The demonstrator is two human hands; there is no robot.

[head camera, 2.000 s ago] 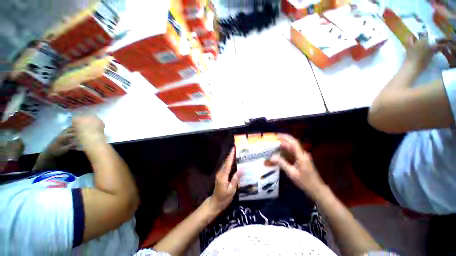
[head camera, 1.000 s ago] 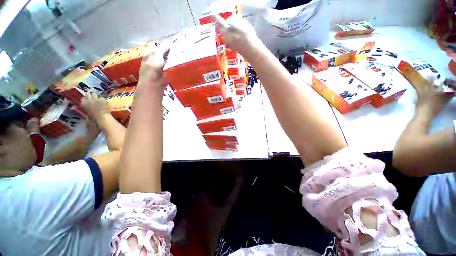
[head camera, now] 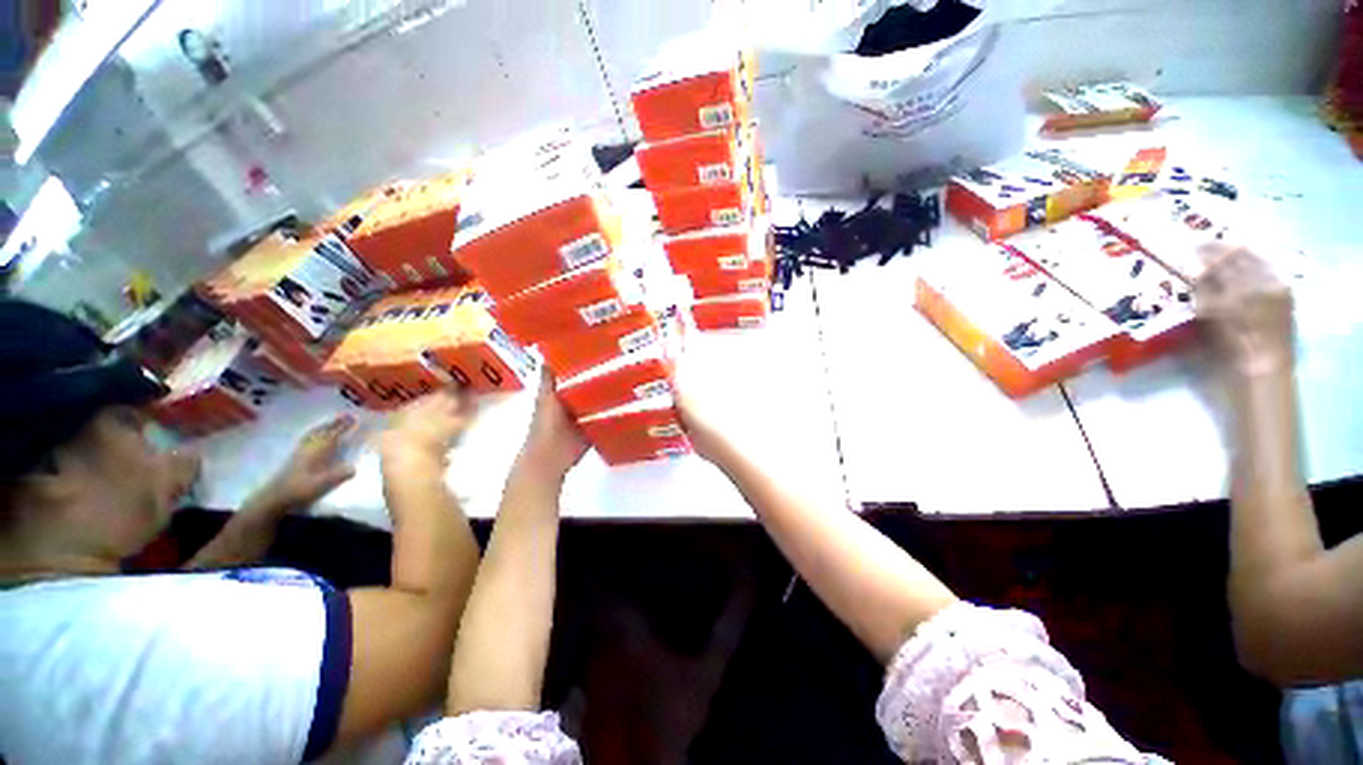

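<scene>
A leaning stack of several orange retail boxes (head camera: 561, 311), barcodes facing me, stands on the table left of centre. My left hand (head camera: 558, 425) is against the left side of its lower boxes. My right hand (head camera: 694, 407) is against the right side, so the lower boxes are held between both hands. Both hands' fingers are partly hidden by the boxes. A second orange stack (head camera: 703, 202) stands upright just behind and to the right.
Bundled orange-yellow boxes (head camera: 411, 341) lie by the left neighbour's hands. A black heap of loose pieces (head camera: 860, 235) lies before a white carrier bag (head camera: 912, 127). Flat-lying boxes (head camera: 1017, 317) are right of centre, with the right neighbour's hand (head camera: 1248, 307) beside them. The table's front edge is below.
My hands have come down from the top of the stacks to the near stack's lower sides. The near stack now stands apart from the rear one. The right neighbour's hand has moved left.
</scene>
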